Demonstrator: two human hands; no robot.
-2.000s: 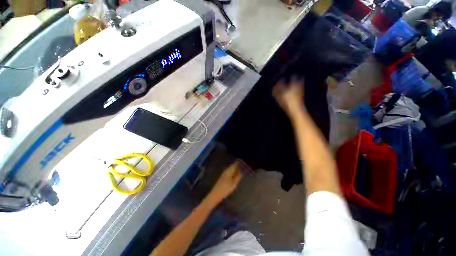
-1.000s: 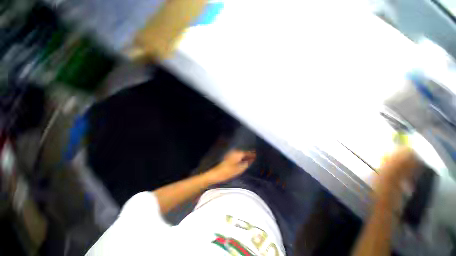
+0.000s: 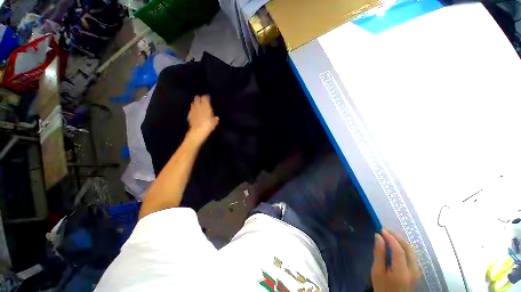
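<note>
A large heap of black cloth [image 3: 171,114] hangs low at the left of the table, its folds dark and hard to separate. My left hand [image 3: 201,117] is on top of this cloth, fingers bent; whether it pinches the cloth is unclear. My right hand [image 3: 395,263] lies at the front edge of the white table [image 3: 423,102], fingers apart over the ruler-marked rim, holding nothing visible. The scissors show only their yellow handles [image 3: 500,275] on the tabletop at the lower right, partly cut off by the picture's edge.
Brown cardboard [image 3: 320,20] lies at the table's far left corner. A green crate [image 3: 174,17] stands behind the cloth. A red basket [image 3: 31,63], a wooden board [image 3: 52,131] and cloth scraps are at the left. My lap is below the table edge.
The view has swung left, away from the machine and phone. My left hand has moved out onto the black cloth. My right hand has moved from near the yellow scissors handles to the table edge.
</note>
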